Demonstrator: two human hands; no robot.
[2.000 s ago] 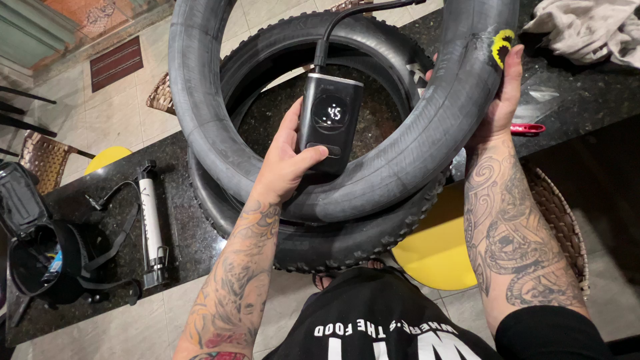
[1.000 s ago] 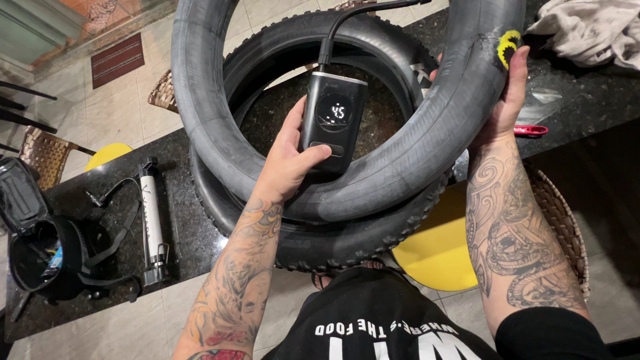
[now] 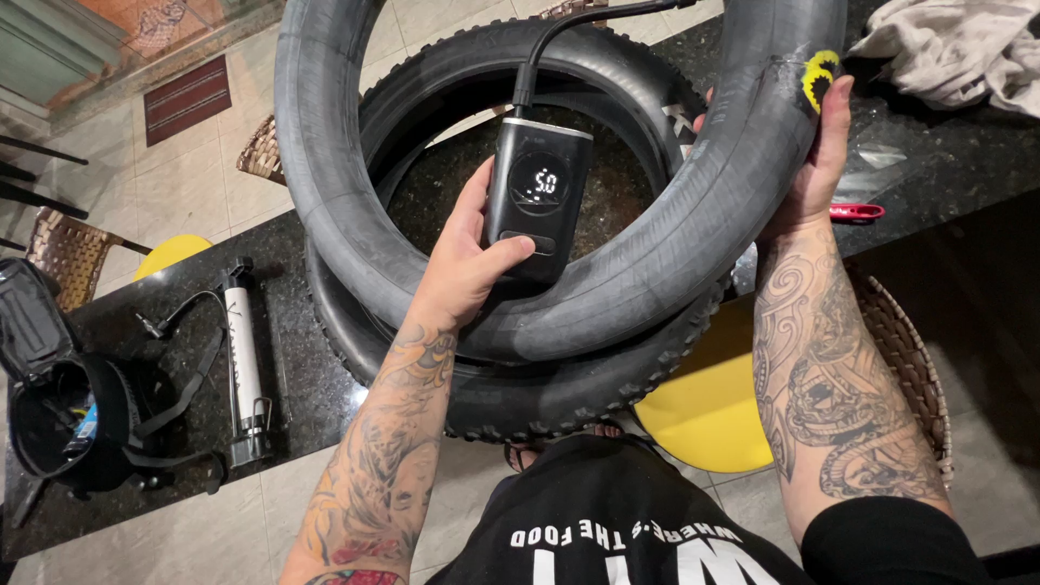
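Note:
My left hand (image 3: 475, 248) grips a black portable electric air pump (image 3: 543, 195), its thumb on the button below the lit display. A black hose (image 3: 569, 24) runs from the pump's top toward the upper right, where its end lies out of view. My right hand (image 3: 825, 162) holds the right side of a puffed-up grey rubber inner tube (image 3: 325, 179), thumb beside a black patch with a yellow edge (image 3: 819, 80). Beneath the tube a knobby black bicycle tyre (image 3: 520, 398) lies on the dark stone countertop (image 3: 309, 366).
To the left lie a white and black hand pump (image 3: 244, 357) with a hose and an open black bag (image 3: 81, 431). A crumpled light cloth (image 3: 959, 49) and a red-handled tool (image 3: 857, 212) are at the right. A yellow seat (image 3: 715, 406) and woven chairs stand around the counter.
The pump's display has gone from 4.5 to 5.0. Both hands keep their holds on the pump and the tube.

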